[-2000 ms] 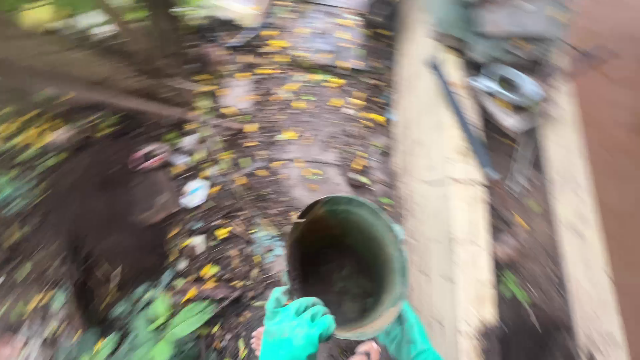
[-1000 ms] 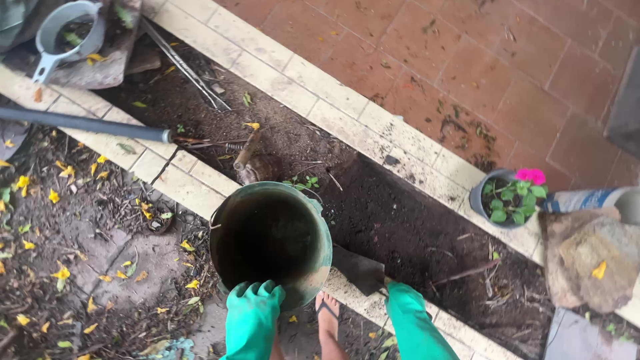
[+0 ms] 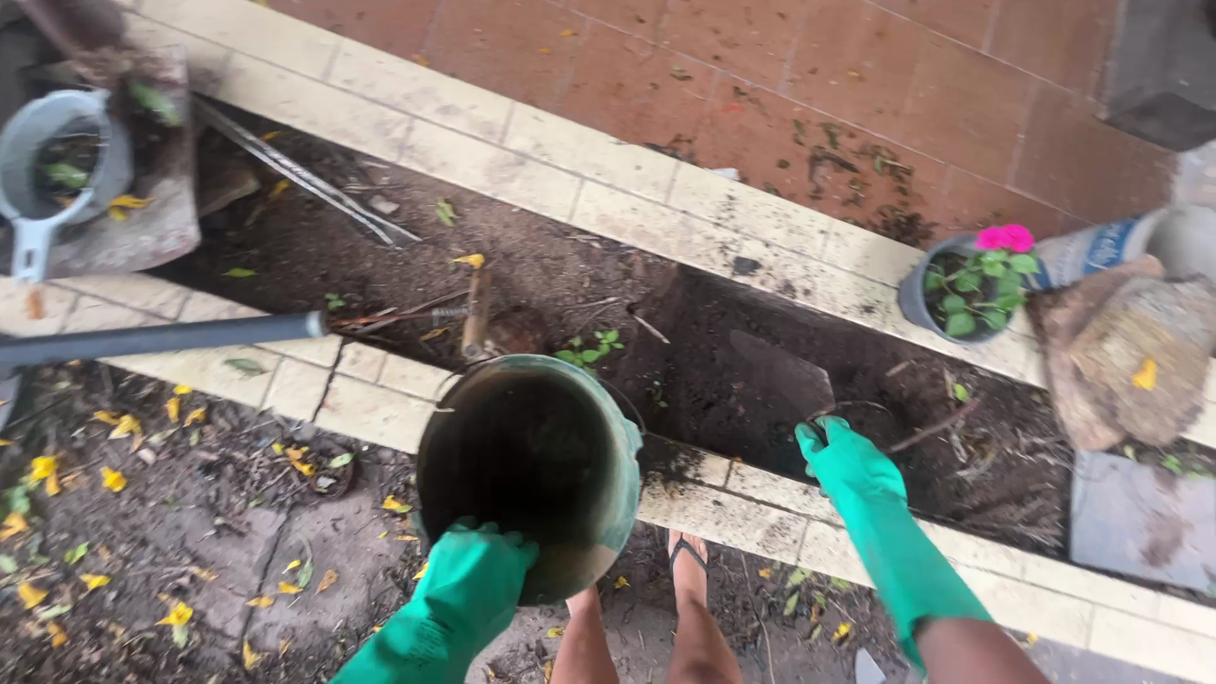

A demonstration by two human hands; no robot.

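Note:
My left hand (image 3: 480,570), in a green rubber glove, grips the near rim of a greenish plastic bucket (image 3: 622,475), tilted so its dark inside shows. What lies at its bottom cannot be made out. My right hand (image 3: 845,456), gloved alike, is closed around the handle end of a trowel, whose dark flat blade (image 3: 784,375) lies over the soil (image 3: 703,332) of the narrow bed. The handle itself is mostly hidden by the glove. Small green seedlings (image 3: 589,351) grow just beyond the bucket's rim.
Cream tiled curbs (image 3: 608,171) edge the bed. A potted pink flower (image 3: 917,294) and rough stones (image 3: 1140,351) stand at right. A grey strainer (image 3: 114,161) and a dark pipe (image 3: 161,337) lie at left. My feet in flip-flops (image 3: 689,551) are below the near curb.
The view has swung from the leaf-strewn path to the bed. Since one second ago, my right hand has moved forward over the bed with the trowel, away from beside the bucket.

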